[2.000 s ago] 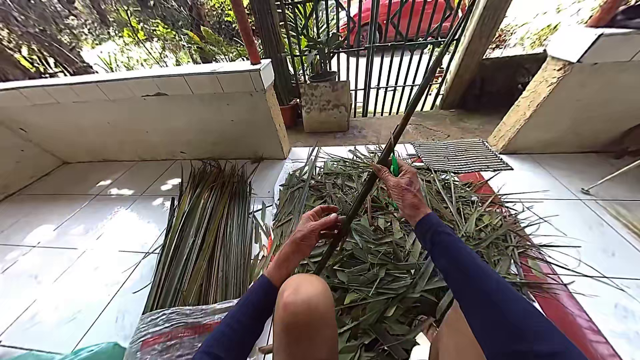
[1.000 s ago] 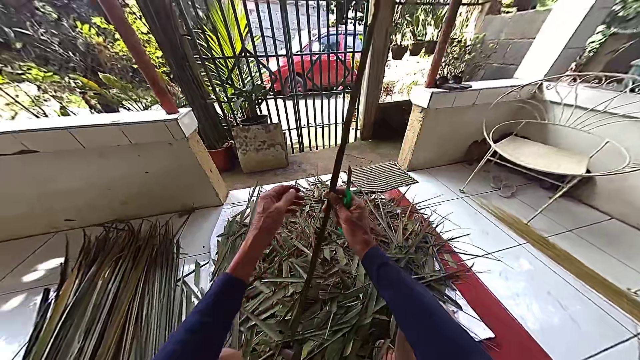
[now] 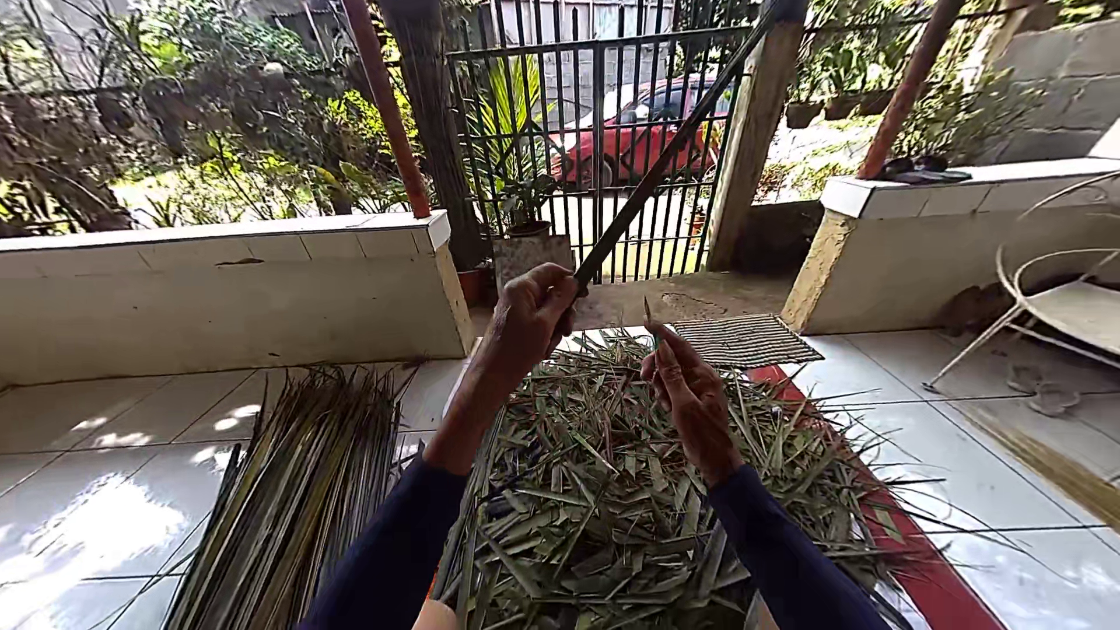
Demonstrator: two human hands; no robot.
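Note:
My left hand (image 3: pixel 535 313) grips the lower end of a long dark palm leaf strip (image 3: pixel 652 179), which slants up and to the right across the gate. To its right, my right hand (image 3: pixel 687 381) is closed on a small knife (image 3: pixel 647 311), its pointed blade tip upward; the fingers hide most of the handle. Knife and strip are apart. Beneath both hands spreads a heap of cut green leaf pieces (image 3: pixel 604 507). A bundle of long leaf strips (image 3: pixel 293 499) lies on the tiles at the left.
A ribbed mat (image 3: pixel 744 339) lies beyond the heap, and a red border strip (image 3: pixel 927 560) runs along its right. Low walls (image 3: pixel 219 306) flank a metal gate (image 3: pixel 599 131). A wire-frame chair (image 3: pixel 1081 306) stands at the right, near slippers (image 3: pixel 1046 394).
My left hand has taken hold of the strip, which my right hand held a second ago. The strip now leans farther right, and my right hand is apart from it with the knife.

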